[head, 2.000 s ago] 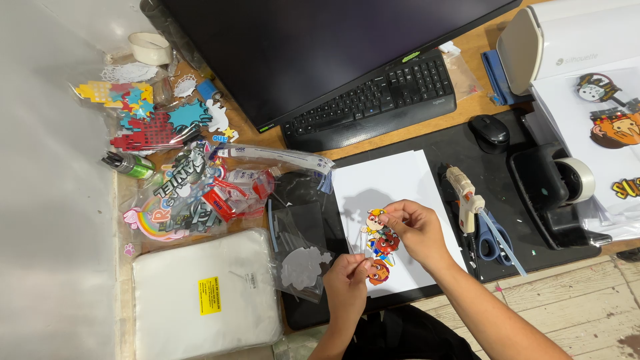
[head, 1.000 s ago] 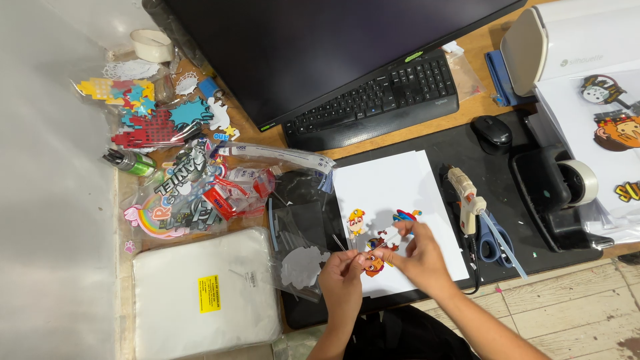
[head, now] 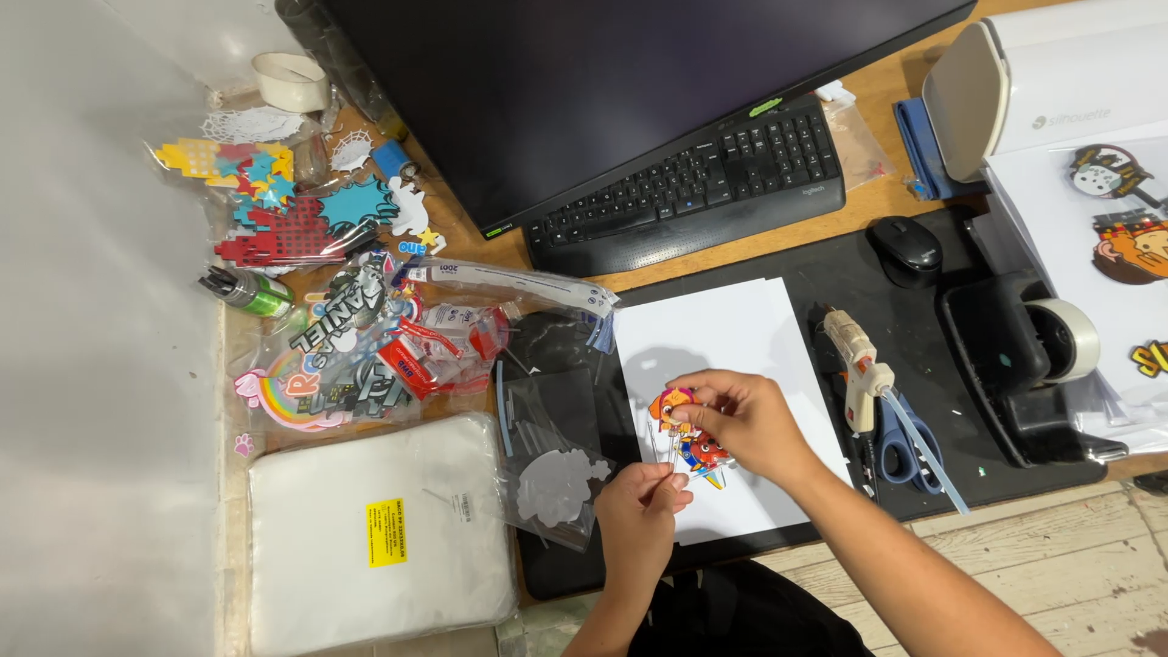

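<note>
My right hand (head: 744,422) pinches a cartoon puppy cutout (head: 673,411), orange and pink, between thumb and fingers. Just below it, my left hand (head: 643,506) grips thin clear sticks (head: 673,453) that reach up to the cutout. Another cartoon cutout (head: 704,451), red and blue, shows beneath my right hand; whether it is held or lying down I cannot tell. Both hands are over white paper sheets (head: 730,338) on a black desk mat (head: 776,278). A hot glue gun (head: 858,365) with a translucent glue stick lies right of the paper, beside blue-handled scissors (head: 903,452).
A keyboard (head: 693,182), a mouse (head: 904,251) and a tape dispenser (head: 1004,347) surround the mat. Left are bags of paper cutouts (head: 319,365), a wrapped white pack (head: 365,538) and a clear bag (head: 557,429). A monitor (head: 593,82) stands behind, a white Silhouette machine (head: 1086,82) at right.
The orange-and-pink puppy cutout, lying on the paper one second ago, is now in my right hand. My hands have moved apart slightly, the right one up the paper.
</note>
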